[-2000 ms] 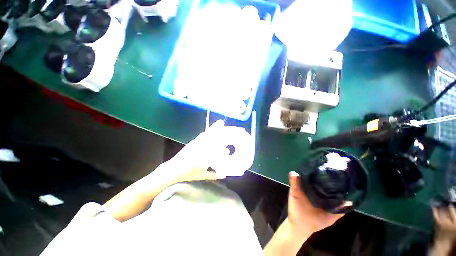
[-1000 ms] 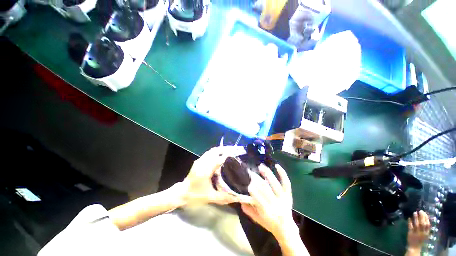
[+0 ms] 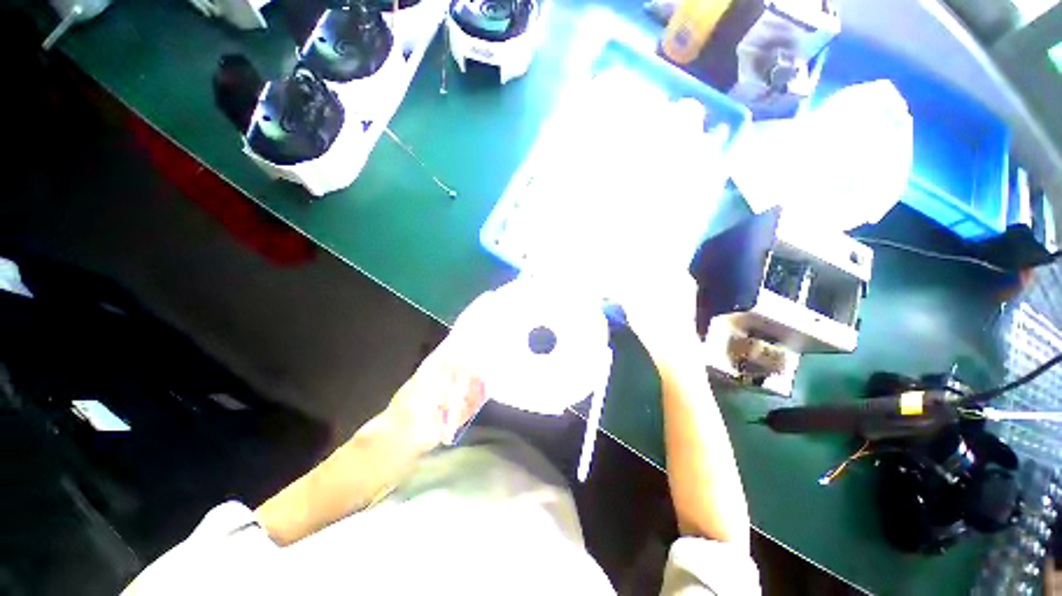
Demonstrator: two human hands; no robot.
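Observation:
A white camera housing [image 3: 557,370] is held above the bench's front edge, its round base with a dark centre hole facing up. A thin white strip sticks out from it toward me. My left hand [image 3: 448,390] grips the housing from the left side. My right hand [image 3: 652,291] reaches over the near right corner of the blue parts tray [image 3: 503,241], beyond the housing. Glare washes out its fingers, so I cannot tell what they hold. The tray holds a heap of overexposed white pieces.
White housings with black insides [image 3: 297,128] stand at the back left, one trailing a wire. Right of the tray are the screw feeder [image 3: 815,285], a whitish bag [image 3: 856,146] and a second blue bin [image 3: 955,146]. The electric screwdriver [image 3: 856,417] lies beside black parts [image 3: 932,495].
The black part was brought to the housing, and the housing now shows its white base upward. My right hand has moved from the housing to the tray. The view has shifted slightly.

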